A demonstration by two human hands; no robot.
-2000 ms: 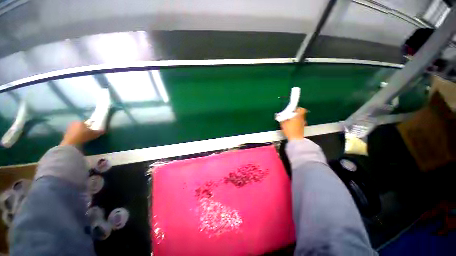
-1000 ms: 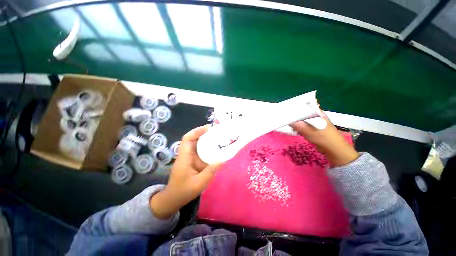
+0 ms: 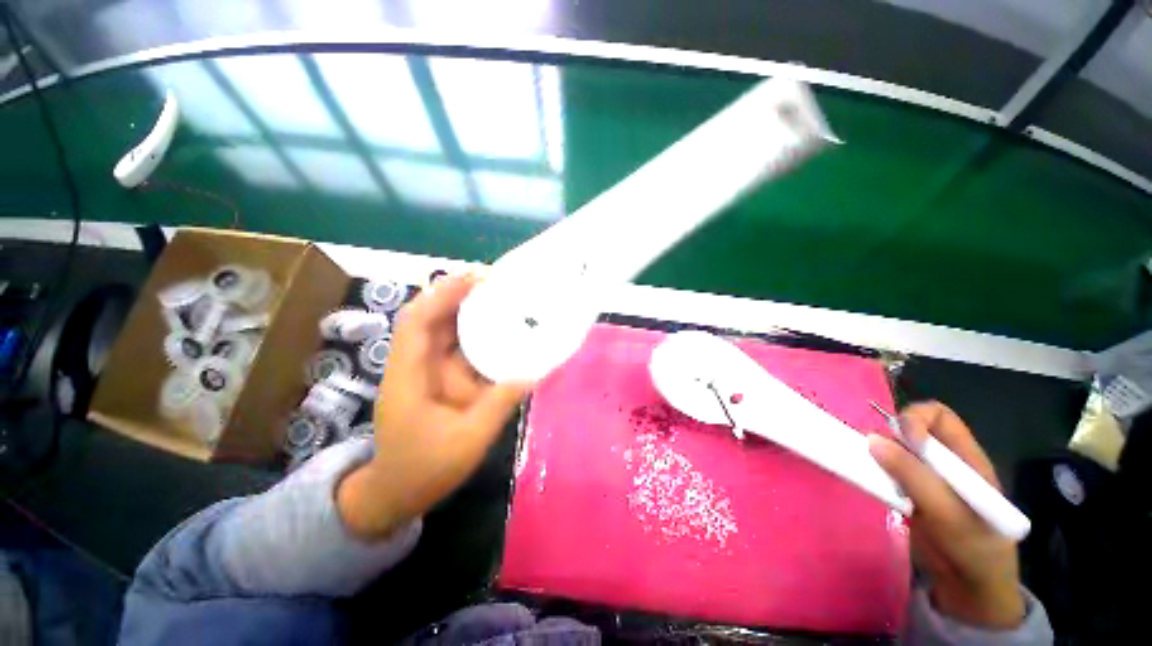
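Observation:
My left hand (image 3: 430, 404) holds a white handle housing (image 3: 632, 208) by its rounded wide end; its narrow end points up and right over the belt and is blurred. My right hand (image 3: 954, 505) holds a white pen screwdriver (image 3: 970, 486) with its thin dark tip pointing up and left. The same hand's fingers touch the narrow end of a second white housing (image 3: 796, 423), which lies over the pink pad (image 3: 594, 562) with a short dark wire near its wide end. A pile of silver specks (image 3: 676, 492) is on the pad; the dark specks (image 3: 651, 416) are partly hidden by the second housing.
An open carton (image 3: 272, 366) of round toothed parts stands at left, with more toothed parts (image 3: 331, 398) heaped beside it. Another white housing (image 3: 149, 145) lies on the green belt (image 3: 708, 126), behind its white rail. A clear bag (image 3: 1105, 416) and black housings (image 3: 1074, 486) are at far right.
The two housings, together between my hands a second ago, are now apart. The left one has swung upward, the other is over the pad, and the screwdriver is now in my right hand.

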